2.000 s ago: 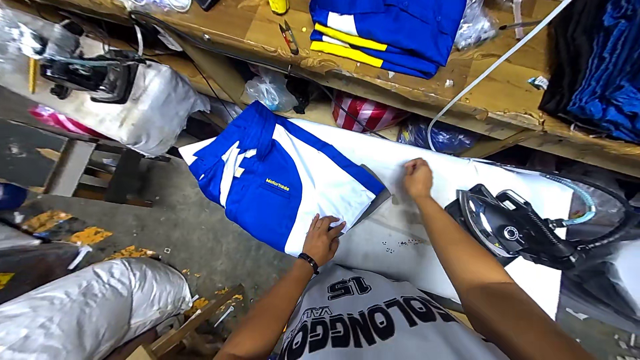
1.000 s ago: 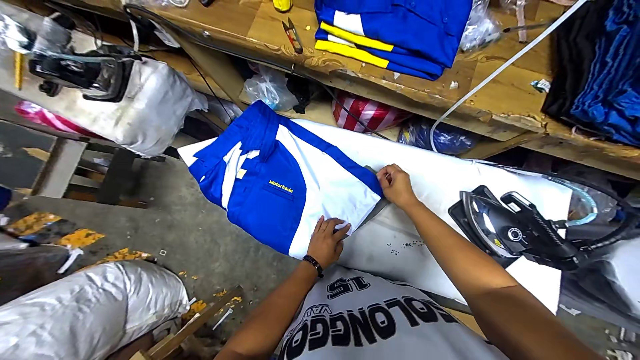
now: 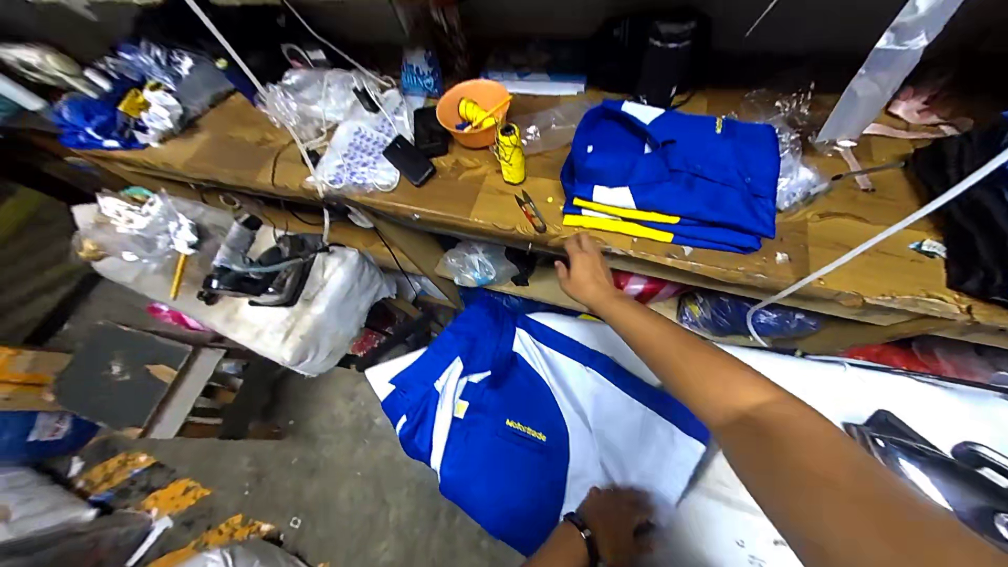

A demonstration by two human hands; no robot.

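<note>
A blue and white shirt (image 3: 504, 417) with yellow embroidery lies folded on the white ironing surface (image 3: 850, 409). Blurred, my left hand (image 3: 618, 520) rests at the shirt's lower white part; its fingers are not clear. My right hand (image 3: 583, 272) reaches to the front edge of the wooden table (image 3: 441, 209), fingers apart, holding nothing visible. Just beyond it are thread snips (image 3: 531, 212) and a stack of folded blue shirts (image 3: 677, 173) with yellow and white trim. At the lower right, a black clothes iron (image 3: 937, 465) is partly cut off by the view.
An orange bowl (image 3: 473, 112) with yellow thread, a yellow thread spool (image 3: 510, 153) and a black phone (image 3: 409, 161) are on the table. A second iron (image 3: 264, 268) rests on a padded white board (image 3: 315, 315) at left. A white cord (image 3: 890, 236) crosses at right.
My right hand has left the shirt's right edge and moved forward to the table edge. My left hand stays near the shirt's lower edge. The view has shifted up and left.
</note>
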